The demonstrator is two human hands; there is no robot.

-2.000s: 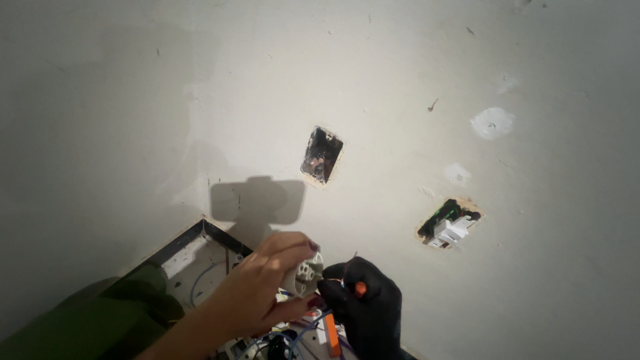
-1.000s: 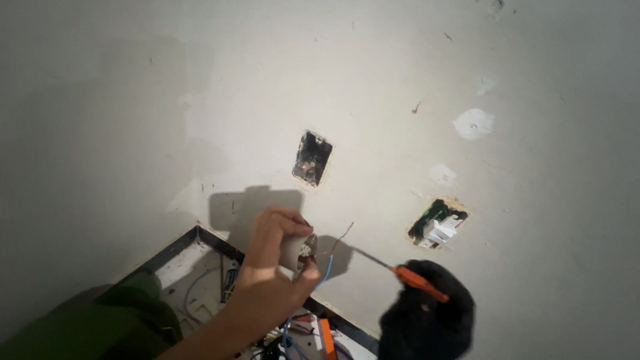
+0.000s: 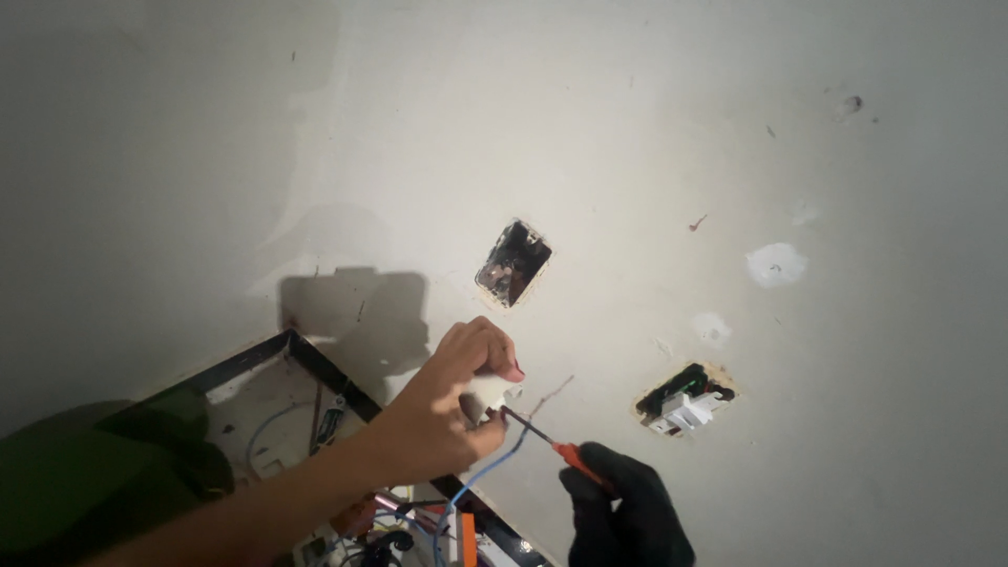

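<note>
My left hand, bare, grips a small white electrical fitting between thumb and fingers. In a black glove, my right hand holds a screwdriver by its orange handle. The shaft points up and left, its tip at the lower right side of the fitting. A blue wire with a bare, twisted copper end rises beside the fitting and passes behind the screwdriver shaft. Whether the wire is fixed to the fitting cannot be seen.
A dark rectangular wall box opening lies above my left hand. Right of it, a second opening holds a white switch or socket module. At lower left, a black-edged tray contains tools, wires and an orange piece.
My gloved hand moved away from the fitting, then brought the screwdriver's tip back to it. The blue wire, standing free a second ago, now crosses the shaft.
</note>
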